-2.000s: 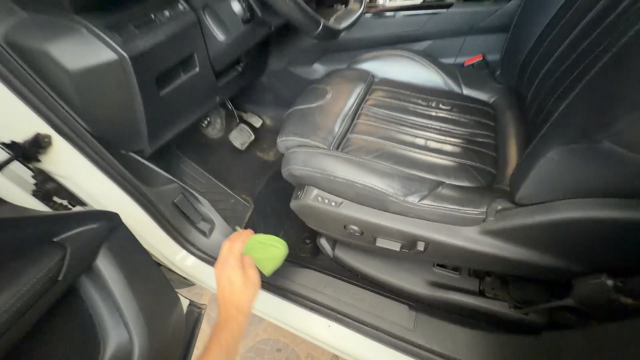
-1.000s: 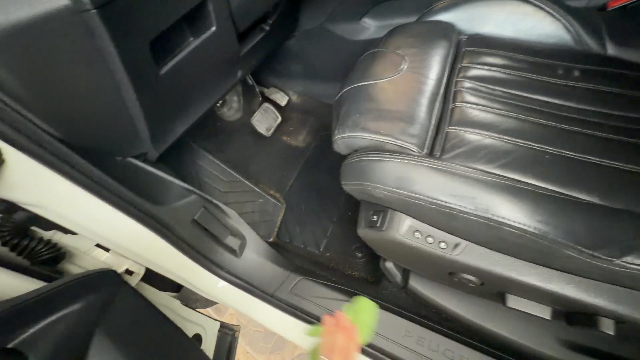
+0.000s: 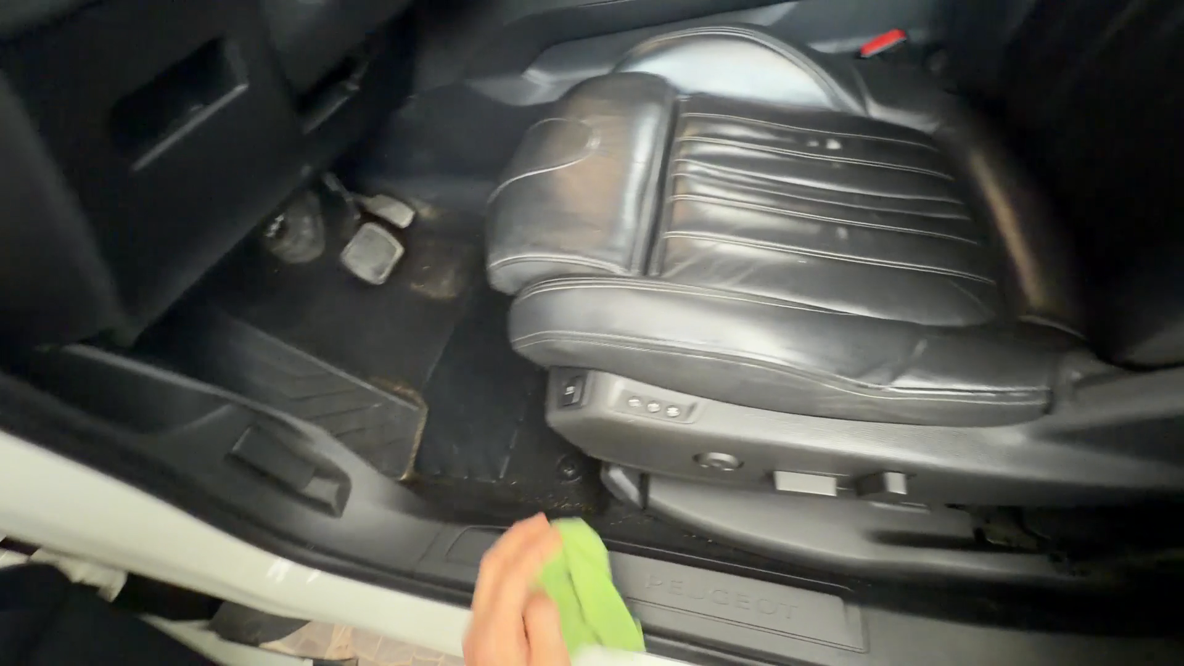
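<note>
One hand is in view, at the bottom centre of the head view, and it looks like my left hand (image 3: 518, 597). Its fingers grip a green cloth (image 3: 587, 587), held over the car's door sill beside the Peugeot sill plate (image 3: 740, 601). Slight blur hides whether the cloth touches the sill. Beyond it is a black leather car seat (image 3: 786, 222) with small light marks on its cushion. A dark floor mat (image 3: 342, 407) with dirt along its edge lies left of the seat. My right hand is out of the frame.
Metal pedals (image 3: 373, 252) stand in the footwell at upper left. The seat's side trim with switches (image 3: 652, 407) rises just behind the sill. A red seat belt buckle (image 3: 883, 43) is at the far side. The white door frame (image 3: 231, 555) crosses the lower left.
The view has shifted markedly between frames. The green cloth stays in the hand near the sill; in the oldest frame the hand held it left of the sill plate.
</note>
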